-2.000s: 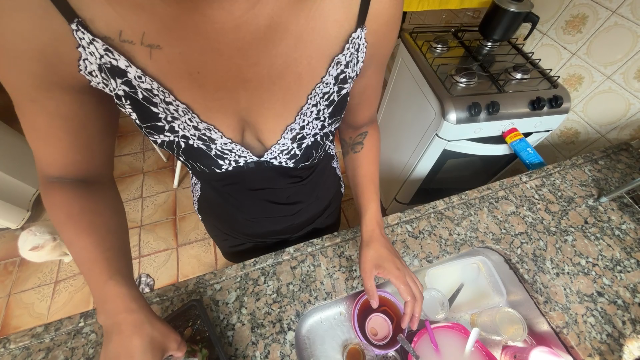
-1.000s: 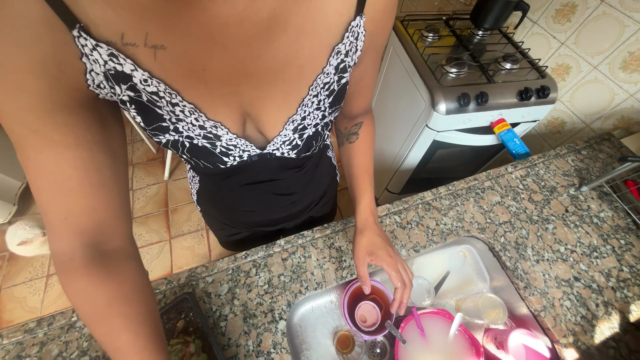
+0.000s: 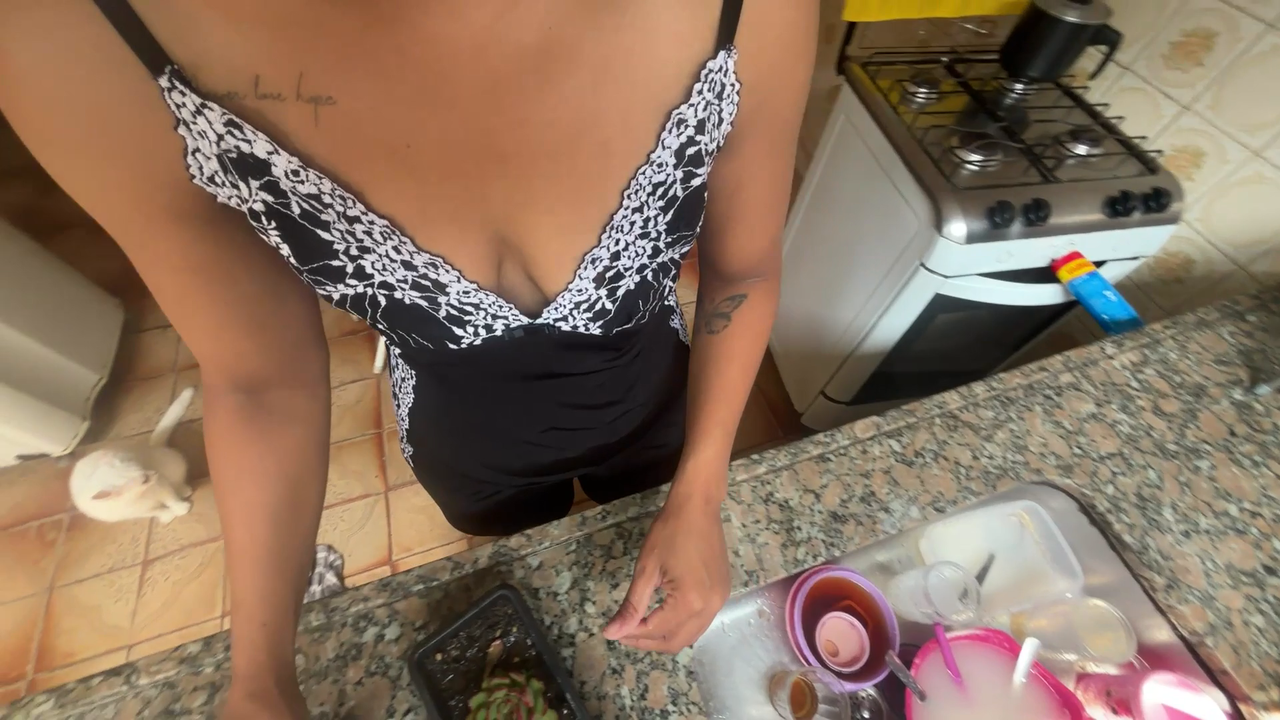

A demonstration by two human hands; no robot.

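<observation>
My left hand hangs over the granite counter between the plant pot and the sink, its fingers curled and thumb tip against them, with nothing visible in it. At the bottom left edge, my right hand shows only its wrist and back; the fingers are out of frame. Between the hands is a black rectangular pot with dark soil and a green, red-edged succulent. Right of my left hand, a purple bowl in the steel sink holds brownish liquid and a small pink cup.
The sink also holds a pink bowl of cloudy water with utensils, clear cups and a plastic container. Behind the granite counter stand a gas stove and, on the tiled floor, a white cat.
My left hand has left the purple bowl, where its fingers were at the rim, and moved left over the counter. More of the black plant pot shows than before.
</observation>
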